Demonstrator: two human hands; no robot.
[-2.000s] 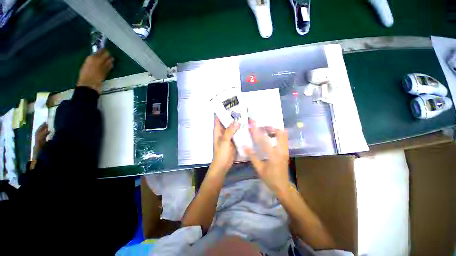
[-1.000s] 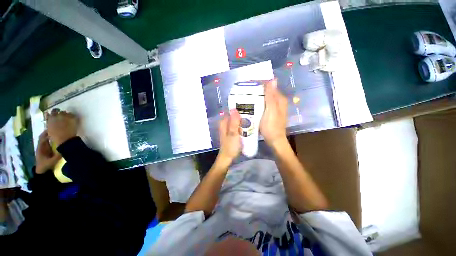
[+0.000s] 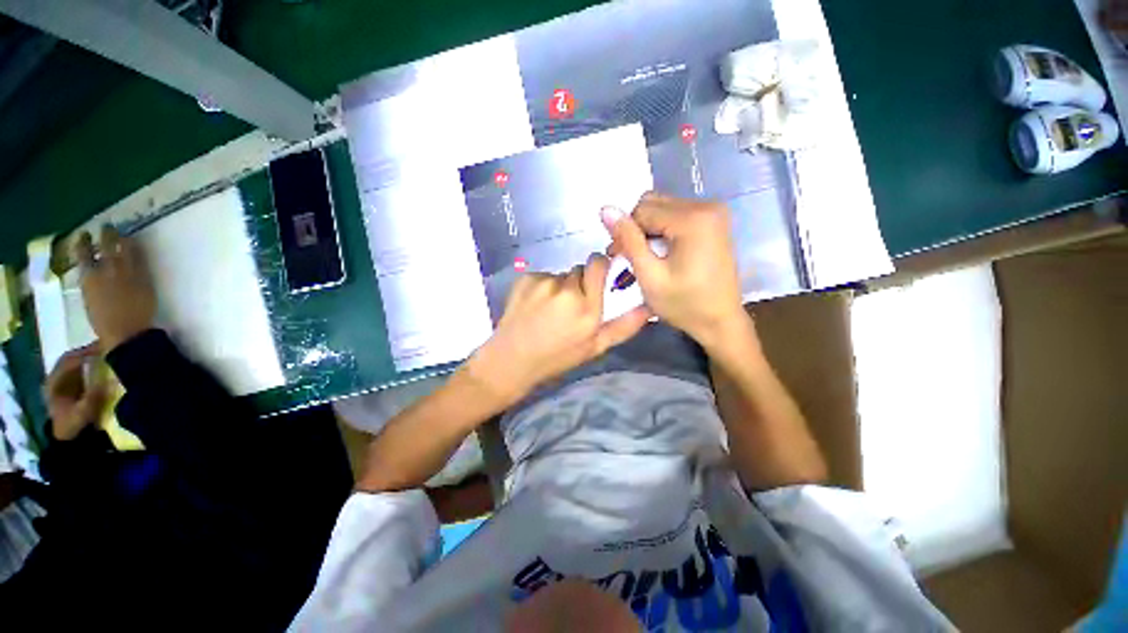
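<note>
A white handheld device (image 3: 623, 278) is held between my two hands above the printed sheets (image 3: 427, 223), near the bench's front edge. Only a small white part with a dark spot shows; the fingers hide the rest. My left hand (image 3: 544, 324) is closed around its left and lower side. My right hand (image 3: 688, 262) grips it from the right, with the thumb bent over the top.
A black smartphone (image 3: 306, 220) lies left of the sheets. A crumpled off-white bundle (image 3: 769, 93) lies at their right. Two white units (image 3: 1061, 139) lie far right. A carton (image 3: 802, 371) stands below right. A neighbour's hands (image 3: 118, 297) are at left, under a grey bar (image 3: 186, 68).
The device has turned from lying face-up between open palms to being largely covered by curled fingers. The view has shifted, and the units on the green surface at the top have left it.
</note>
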